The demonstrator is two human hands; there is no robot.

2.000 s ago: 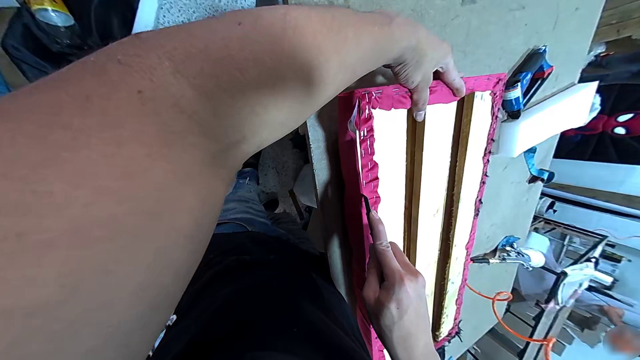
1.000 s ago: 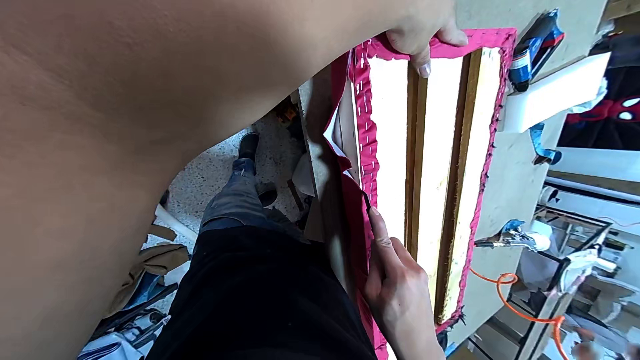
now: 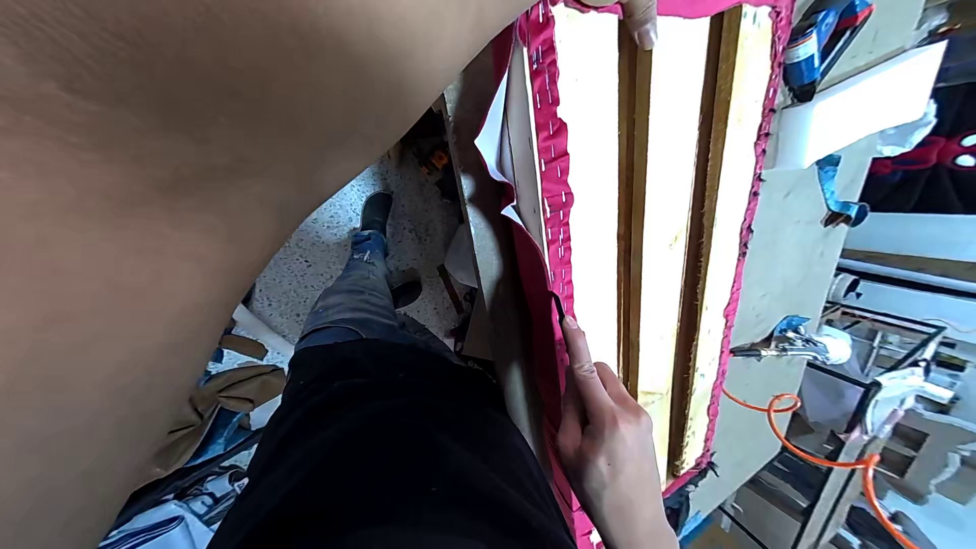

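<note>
A wooden frame (image 3: 671, 229) lies with its slats up and crimson fabric stapled around its border. Along the near side, the stapled fabric strip (image 3: 555, 145) is parted from a loose crimson flap (image 3: 530, 252), with white material (image 3: 494, 130) showing in the gap. My right hand (image 3: 614, 435) holds a slim dark tool (image 3: 559, 306), its index finger along it and its tip at the fabric edge where the gap ends. My left hand (image 3: 639, 19) is mostly cut off at the top; its visible fingers hook over the frame's top edge. My left forearm crosses the upper left.
The frame rests on a pale work table (image 3: 785, 252). Beyond it are a blue tool (image 3: 808, 57), a white block (image 3: 862, 107), a blue-handled tool (image 3: 839, 191), a metal air tool (image 3: 797, 347) and an orange coiled hose (image 3: 808, 457). Scraps lie on the floor at lower left.
The flap along the near side has come further away from the stapled strip, and white material shows there. The view has shifted, so my left hand is now mostly out of frame.
</note>
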